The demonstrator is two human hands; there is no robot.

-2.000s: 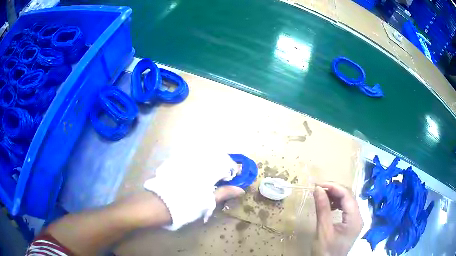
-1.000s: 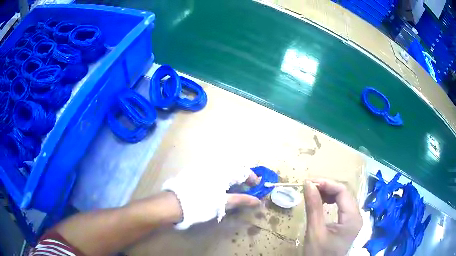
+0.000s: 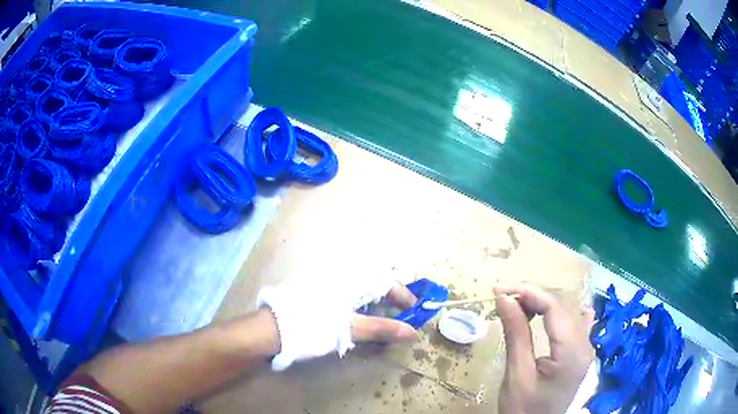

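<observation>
My left hand, in a white knit glove with bare fingertips, holds a blue oval ring between thumb and fingers, just left of the cup. The glove and fingers hide part of the ring. My bare right hand pinches a thin pale stick between thumb and forefinger. The stick's whitish tip is at the ring's surface. A small white round cup with whitish contents stands below the stick on the spotted cardboard.
A large blue bin full of blue rings is at left. Loose blue rings lie beside it. A pile of blue strips lies at right. A green conveyor belt crosses behind, carrying a joined ring and tail.
The stick has moved from the cup to the ring in my left hand, and its tip has shifted slightly on the ring. The joined part on the belt has moved right.
</observation>
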